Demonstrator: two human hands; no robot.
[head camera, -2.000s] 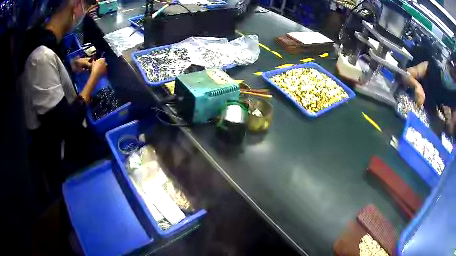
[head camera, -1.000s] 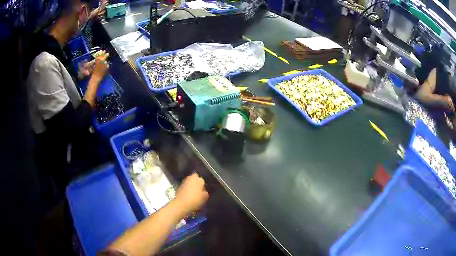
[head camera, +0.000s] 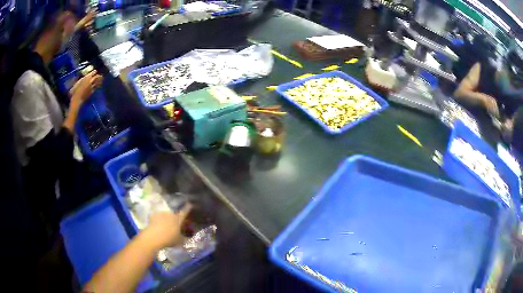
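My left hand (head camera: 166, 226) reaches in from the bottom left over the blue side bin (head camera: 117, 177), beside the bench edge. It is blurred among clear bags of pale parts (head camera: 195, 246), and I cannot tell whether its fingers grip a bag. A wide, shallow blue tray (head camera: 390, 223) fills the lower right, nearly empty, with a few small bits and a line of pale parts along its near left side. My right hand is not clearly seen; the tray's right edge is blurred.
On the dark bench (head camera: 309, 177) stand a teal box (head camera: 209, 114), a small tin (head camera: 268, 134), a blue tray of yellow-gold parts (head camera: 332, 100) and a tray of silvery parts (head camera: 166, 83). A tilted blue bin (head camera: 481, 166) holds white parts. People work at left (head camera: 43, 109) and right.
The shallow blue tray has come into view from the right and now covers the place where the red-brown plates showed. My left hand has come in and moved left and down into the side bin.
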